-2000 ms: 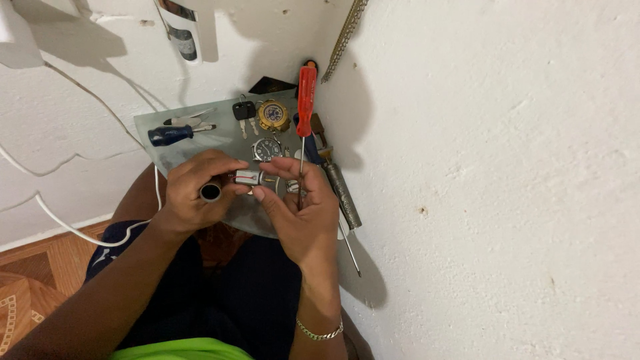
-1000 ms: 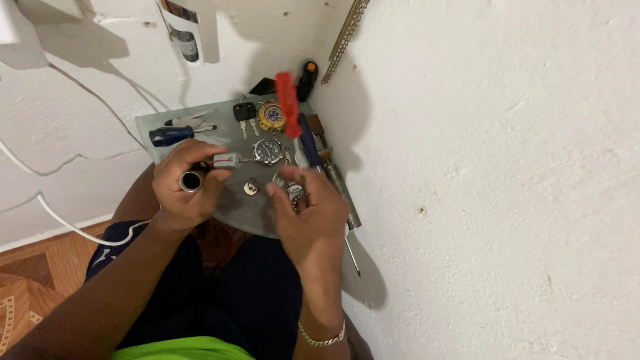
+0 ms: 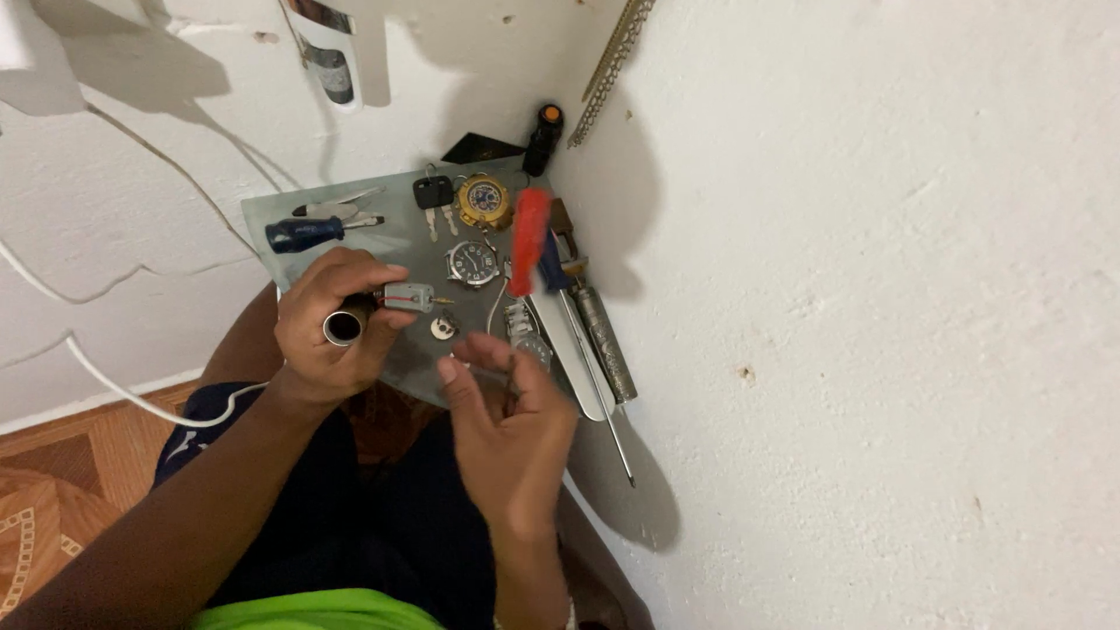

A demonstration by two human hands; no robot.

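My left hand [image 3: 328, 328] is closed around a dark tube with a metal rim [image 3: 343, 327] and a small silver electric motor [image 3: 409, 297] with a red wire and a thin brass-coloured shaft. The shaft points right, above a small round white part [image 3: 444, 327] on the glass shelf. My right hand [image 3: 507, 394] is to the right and lower. A screwdriver with a red handle [image 3: 529, 241] stands up from it, its shank running down between the fingers, partly hidden and blurred. Near its fingertips lies a metal-band wristwatch [image 3: 532, 348], partly covered.
On the glass shelf [image 3: 402, 197] lie keys [image 3: 433, 194], a gold watch [image 3: 483, 201], a black-dial watch [image 3: 472, 262], a blue-handled screwdriver [image 3: 304, 234] and pliers-like tools. A long screwdriver [image 3: 599, 385] and an ornate metal cylinder [image 3: 605, 343] lie along the right wall. White cable [image 3: 149, 407] hangs left.
Two seconds ago both hands were together at the motor. My right hand has since moved away from it, down and to the right, with the red-handled screwdriver. My left hand still has the motor.
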